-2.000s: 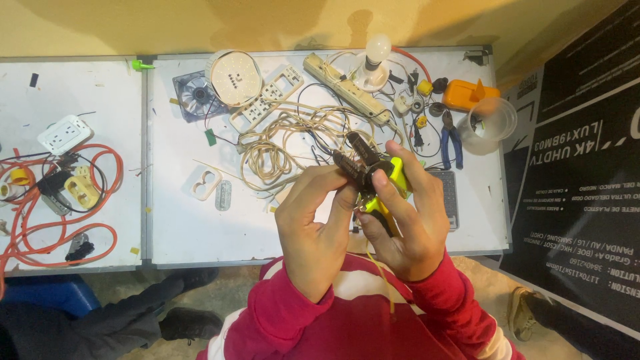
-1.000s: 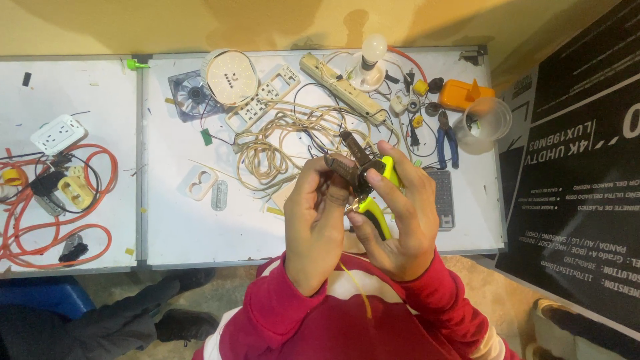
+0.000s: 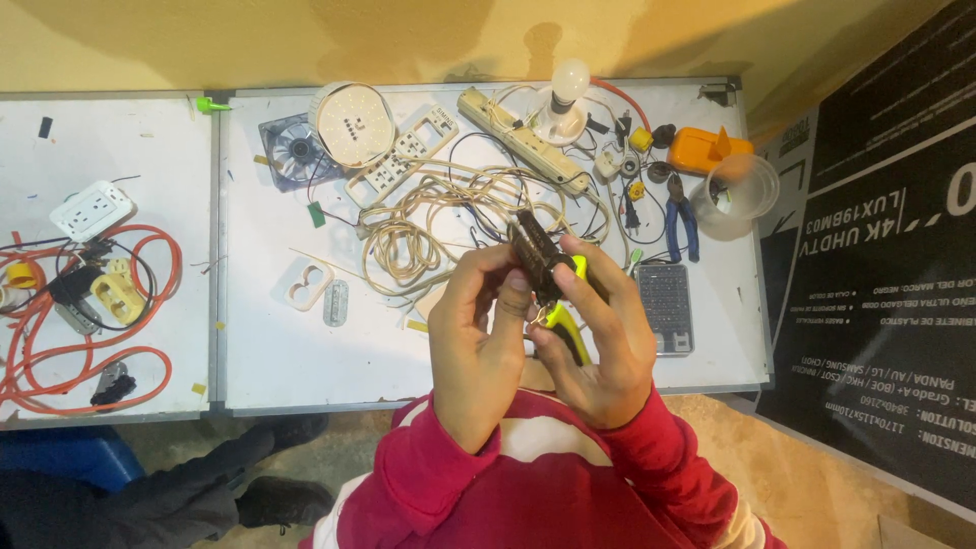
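Both hands are raised over the table's near edge. My left hand (image 3: pixel 484 343) has its fingers and thumb on a dark brown slotted part (image 3: pixel 536 248), whose exact kind I cannot tell. In my right hand (image 3: pixel 598 335) is a tool with yellow-green handles (image 3: pixel 568 332), its upper end partly hidden behind the dark part and my fingers. A bit of bare copper-coloured wire (image 3: pixel 541 314) shows between my fingertips. Beyond the hands lies a tangled coil of beige cable (image 3: pixel 404 248).
Behind stand a light bulb in a white holder (image 3: pixel 560 114), power strips (image 3: pixel 526 141), a fan (image 3: pixel 297 152) and a round LED panel (image 3: pixel 354 126). At right are blue-handled pliers (image 3: pixel 681 221), a clear plastic tub (image 3: pixel 738 194) and a keypad-like board (image 3: pixel 665 309). Orange cable (image 3: pixel 164 267) lies left; a person's leg (image 3: pixel 175 488) shows below.
The strand that hung below my hands in both earlier frames no longer shows there. My hands still hold the dark part and the yellow-green tool together.
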